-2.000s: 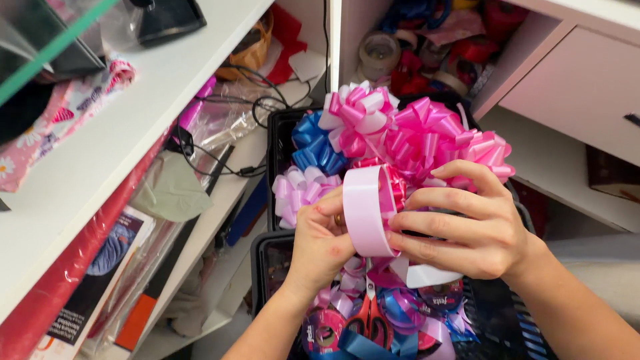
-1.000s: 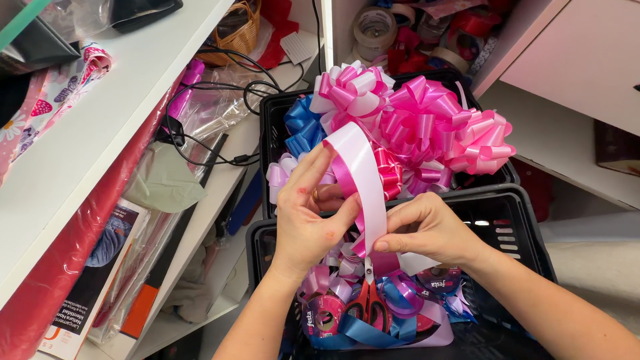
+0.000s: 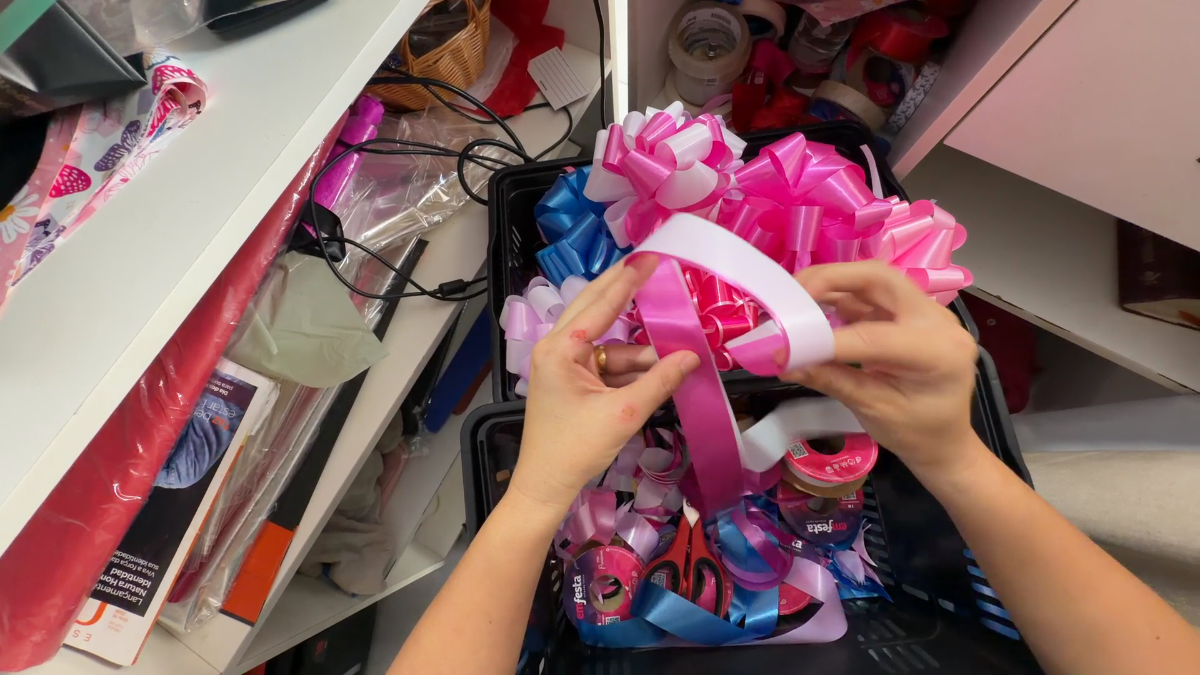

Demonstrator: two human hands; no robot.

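Observation:
A pink ribbon with a pale underside (image 3: 694, 394) arches between my two hands above the baskets. My left hand (image 3: 600, 375) pinches it between thumb and fingers, a gold ring on one finger. On the other side my right hand (image 3: 886, 352) grips the ribbon's pale curve, its thumb and fingers closed. Behind them, pink pull bows (image 3: 806, 202) and a blue bow (image 3: 574, 225) fill the rear black plastic basket (image 3: 506, 202). Below, the front black plastic basket (image 3: 998, 422) holds ribbon spools (image 3: 607, 581), red-handled scissors (image 3: 689, 567) and a loose blue ribbon (image 3: 694, 619).
To the left stands a white shelf (image 3: 309, 103) with rolled wrapping (image 3: 178, 422) and a black cable (image 3: 469, 159) beside it. Tape rolls (image 3: 710, 47) lie in the compartment behind the baskets, and a white drawer front (image 3: 1106, 112) is at the upper right.
The ribbon was a round loop in my hands, then a tall upright arch; now it spans sideways with a pink length hanging down. My right hand has risen from the ribbon's lower end. The view is nearer.

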